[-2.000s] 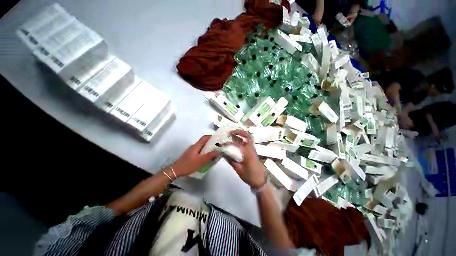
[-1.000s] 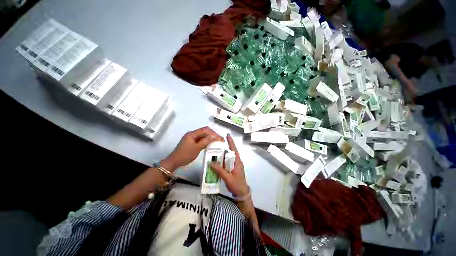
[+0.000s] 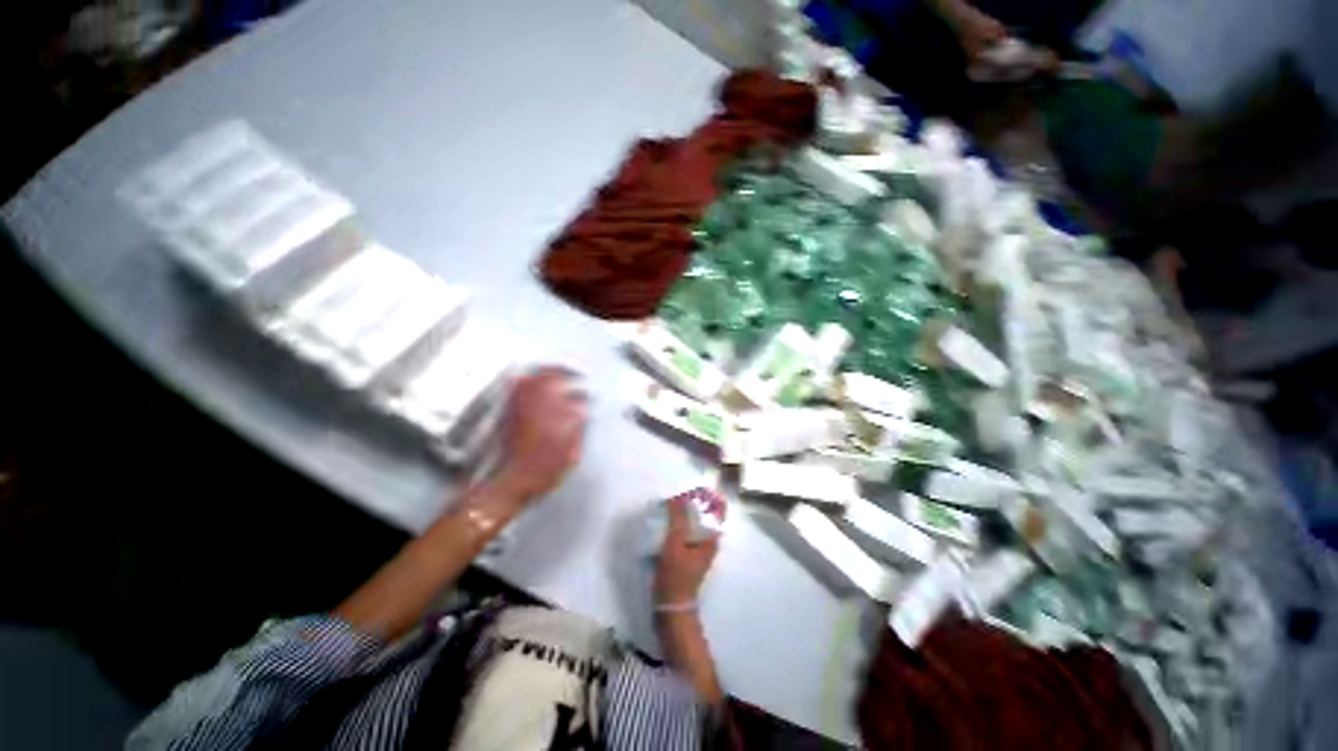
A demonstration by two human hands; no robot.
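Observation:
My left hand [image 3: 543, 429] is blurred at the near end of the packed row of white cartons [image 3: 352, 308], touching or close to the last carton. Whether it holds a carton is hidden. My right hand [image 3: 685, 552] is over the table, left of the loose cartons, with its fingers closed on a small white piece [image 3: 707, 512], too blurred to name surely. The loose white cartons with green panels [image 3: 792, 431] lie in a pile at the right. Clear green bottles with dark caps [image 3: 822, 264] are heaped beyond them.
A rust-brown cloth [image 3: 631, 228] borders the bottles on their left. Another rust-brown cloth [image 3: 1005, 697] lies at the near right table edge. Another person's hand [image 3: 976, 30] shows across the white table [image 3: 484, 118].
My hands have moved apart from the carton they held together. My left hand has gone left to the row's end. My right hand now has a small white piece. The view has shifted and blurred.

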